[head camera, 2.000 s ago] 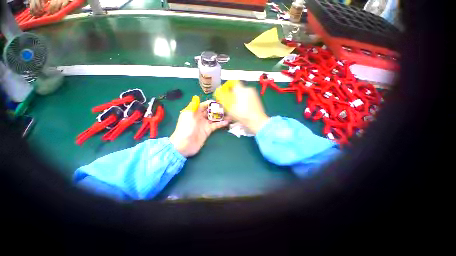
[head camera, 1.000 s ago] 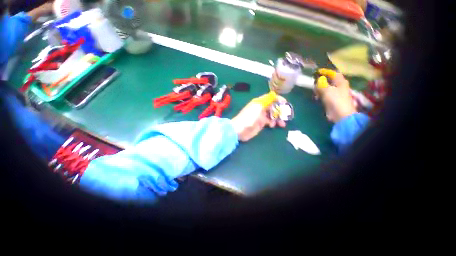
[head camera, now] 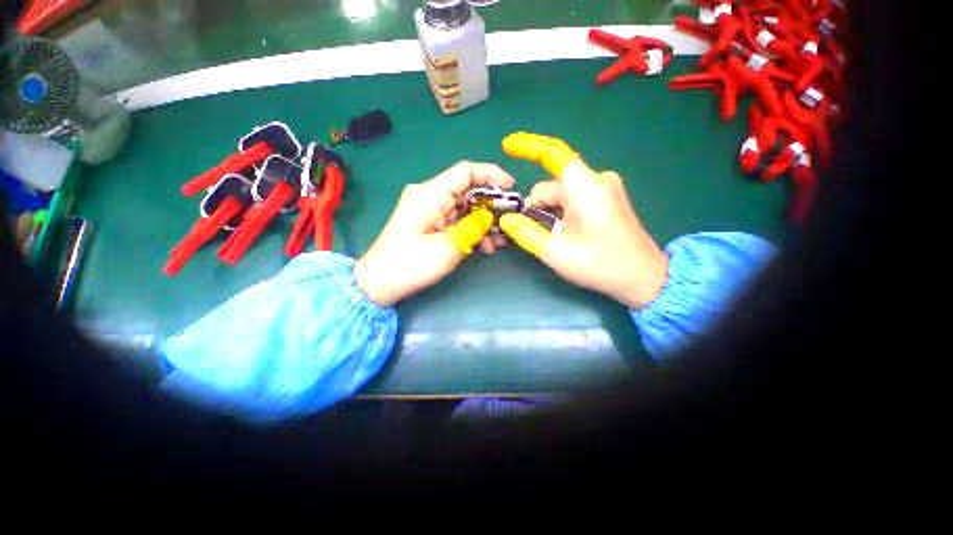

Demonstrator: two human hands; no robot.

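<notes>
A small watch case [head camera: 495, 199] with a silver rim and yellow bits showing is held tilted between both hands above the green mat. My left hand [head camera: 423, 232] grips its left side, with a yellow finger cot on the thumb. My right hand [head camera: 598, 232] is at its right side, thumb near the case, yellow-covered index finger raised. A dark thin part [head camera: 540, 217] shows between the right fingers; it may be a back cover. The fingers hide much of the case.
Several red clamps [head camera: 222, 232] grip watch cases at left, beside a black key fob [head camera: 368, 126]. A white dispenser bottle [head camera: 456, 63] stands behind the hands. Loose red clamps [head camera: 768, 89] heap at far right. A desk fan [head camera: 38, 88] and dark phone [head camera: 75, 261] are at the left edge.
The view has swung back from the left. My right hand has come from beside the bottle to the case, now with a dark part in its fingers. The white tissue is no longer visible.
</notes>
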